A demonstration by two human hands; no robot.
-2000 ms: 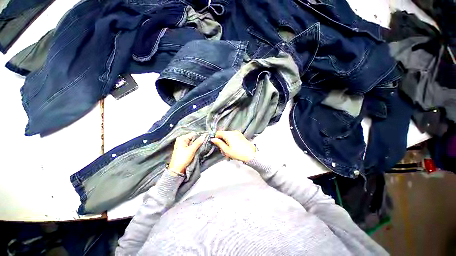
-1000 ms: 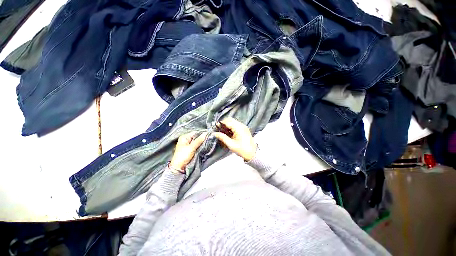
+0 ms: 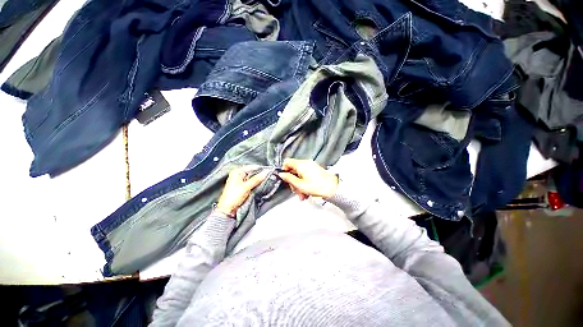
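Observation:
A denim garment [image 3: 172, 220] lies on the white tabletop, its pale grey-green inside up. A dark blue placket [image 3: 198, 168] with small shiny studs runs along its upper left edge. My left hand [image 3: 236, 190] pinches a seam of the pale inside. My right hand [image 3: 309, 179] meets it at the same seam, thumb and fingertips closed together on the cloth. A small dark spot shows at the right fingertips; I cannot tell if it is a tool or cloth. Threads are too fine to see.
A large pile of dark blue denim garments [image 3: 441, 64] lies beyond and to the right. Another denim garment [image 3: 83, 108] is at the left, near a black tag [image 3: 153, 107]. Grey and black garments [image 3: 543, 76] are at far right. The table's front edge [image 3: 70, 283] is near me.
My right hand has shifted right and turned flatter, its fingers now closed at the seam. My left hand stays nearly in place. The garment has hardly moved.

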